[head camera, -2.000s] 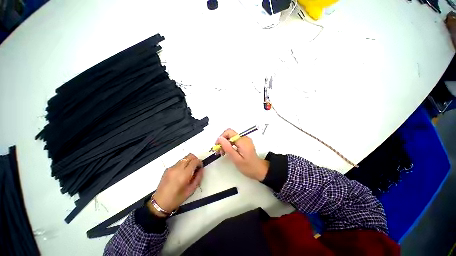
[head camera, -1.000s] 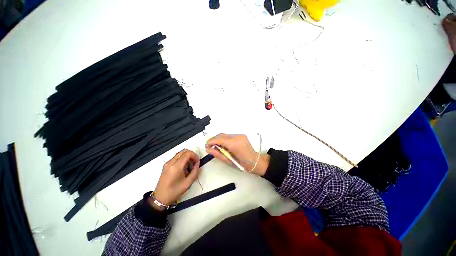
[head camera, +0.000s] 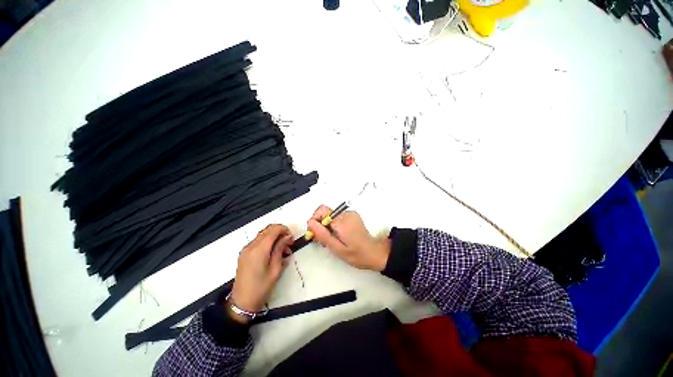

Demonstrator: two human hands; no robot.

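My left hand (head camera: 260, 266) grips a narrow black strip (head camera: 301, 243) near its end, with fingertips pinched. My right hand (head camera: 345, 239) holds a slim yellow tool (head camera: 327, 220) with a dark upper end pointing up and right. The tool's lower end is at the strip end just right of my left fingertips; its tip is too small to make out. The strip runs back under my left hand and wrist. Another black length (head camera: 313, 303) shows on the table to the right of my left wrist.
A wide stack of black strips (head camera: 177, 158) lies at left, a second bundle (head camera: 21, 294) at the left edge. Thread snips (head camera: 408, 143) with a twisted cord (head camera: 472, 209) lie right of centre. A yellow object (head camera: 491, 15) and white cable are at the back. A blue bin (head camera: 627, 258) stands right.
The yellow tool has turned in my right hand, from slanting down towards the palm to pointing up and right. The view has shifted slightly. My left hand still holds the strip.
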